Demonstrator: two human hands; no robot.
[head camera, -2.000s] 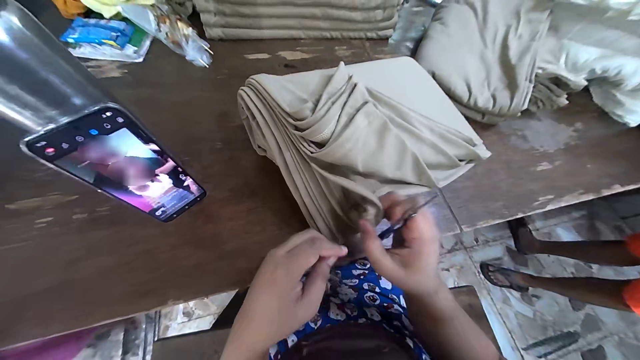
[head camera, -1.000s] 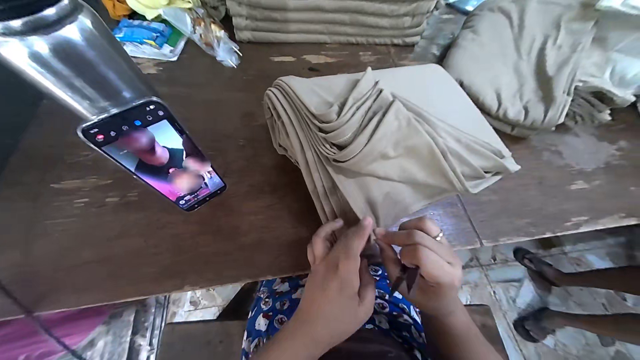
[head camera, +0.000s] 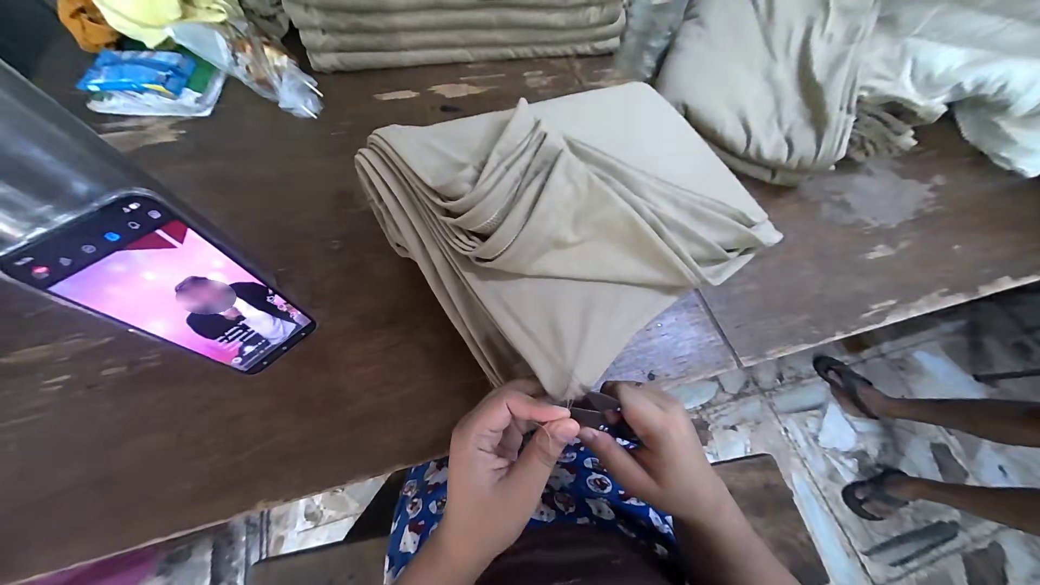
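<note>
A stack of beige fabric pieces (head camera: 569, 219) lies on the wooden table, its top layers folded back and one corner drawn down to the table's front edge. Just below that corner, my left hand (head camera: 508, 455) pinches a thin thread between thumb and forefinger. My right hand (head camera: 658, 447) grips small dark thread snips (head camera: 597, 409), whose blades point left at the thread by the cloth corner. How far apart the blades are is hard to tell.
A phone (head camera: 195, 284) leans on a metal bottle (head camera: 65, 154) at the left. Folded fabric (head camera: 463, 32), a plastic bag (head camera: 252, 61) and a blue packet (head camera: 146, 73) lie behind. Bundled cloth (head camera: 764, 81) is at back right. A person's feet (head camera: 873, 491) stand beyond the table's right front edge.
The cloth corner now reaches down to my hands, with thread drawn out from it. The dark blades have turned from pointing down to pointing left toward the corner.
</note>
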